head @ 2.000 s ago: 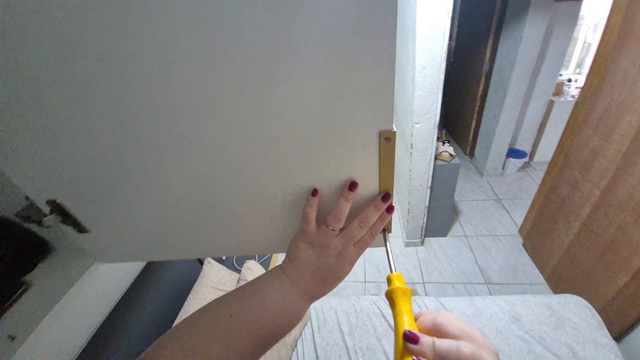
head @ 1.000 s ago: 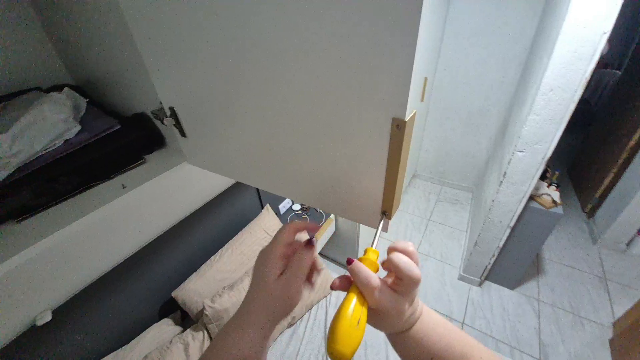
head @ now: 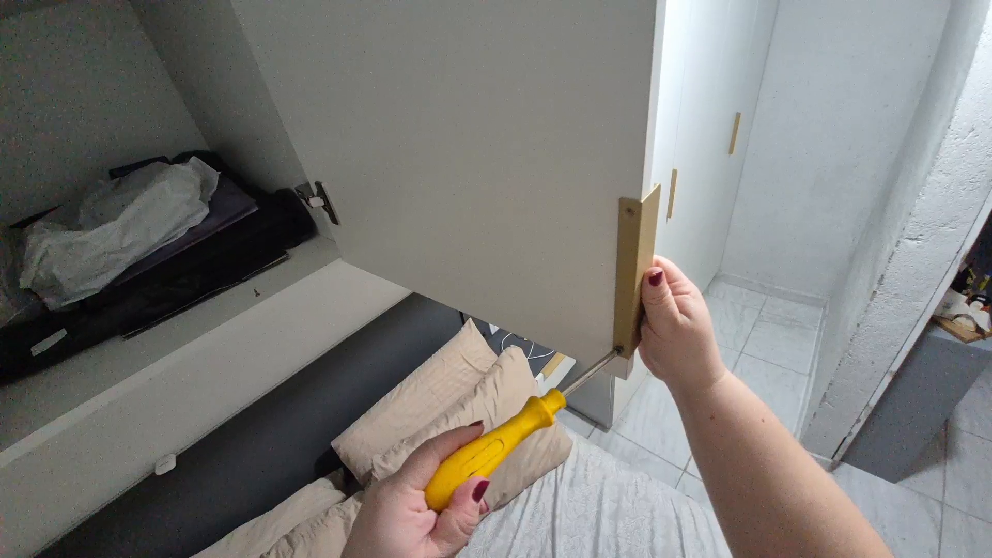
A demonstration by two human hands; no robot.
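My left hand [head: 411, 496] holds a screwdriver by its yellow handle [head: 492, 449], low in the middle of the view. The shank slants up to the right, and its tip meets the screw [head: 618, 351] at the lower end of a gold-coloured metal edge pull [head: 629, 279]. That pull sits on the edge of a pale cabinet door [head: 465, 155], near its bottom corner. A second screw or hole [head: 629, 211] shows at the pull's upper end. My right hand [head: 678, 322] grips the pull from the right, thumb on its outer face, some fingers hidden behind it.
An open cabinet compartment with a hinge [head: 319, 203], dark items and a crumpled white plastic bag [head: 124, 225] is at left. A small dark object [head: 257, 292] lies on its ledge. Beige pillows [head: 434, 395] and a bed [head: 604, 504] are below; a rough white wall edge [head: 907, 232] stands right.
The screwdriver has passed from my right hand to my left. My right hand has moved up to the pull and taken hold of it. The view has shifted since the earliest frame.
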